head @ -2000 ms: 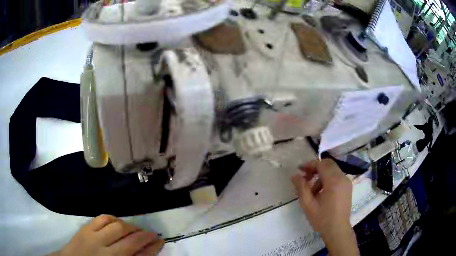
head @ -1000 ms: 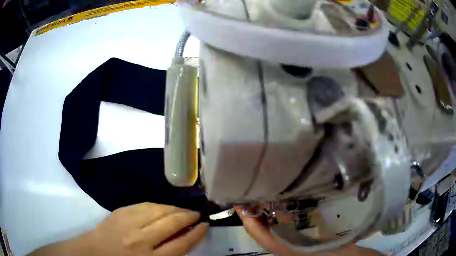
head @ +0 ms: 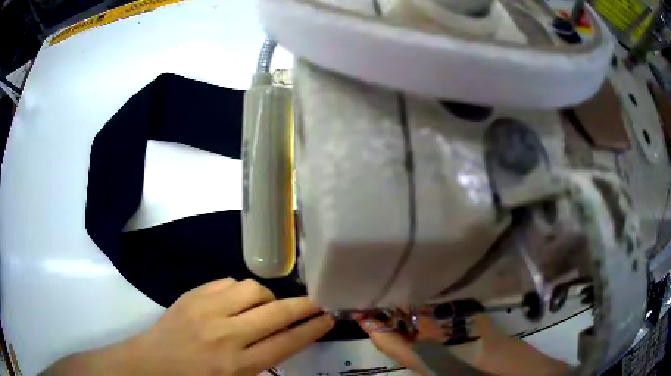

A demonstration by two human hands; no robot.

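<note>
A black fabric band (head: 118, 183) lies as a loop on the white table, its near part running under the cream sewing machine head (head: 360, 191). My left hand (head: 228, 330) lies at the band's near edge, fingers together and fingertips beside the needle area; whether they pinch anything is hidden. My right hand (head: 397, 344) reaches in from the right behind the machine's front parts, fingertips at the presser foot area (head: 397, 319). Its grip is hidden, and no label can be made out. The hands nearly meet there.
The beige machine lamp (head: 268, 180) hangs left of the head over the band. A white ring tray (head: 441, 66) sits on top of the head. The curved thread take-up cover (head: 607, 257) stands at right. A yellow tape (head: 110, 20) runs along the table's back edge.
My right hand has come from the table at right to the needle area, and my left hand onto the band. The pale label seen between the fingers a second ago is now hidden.
</note>
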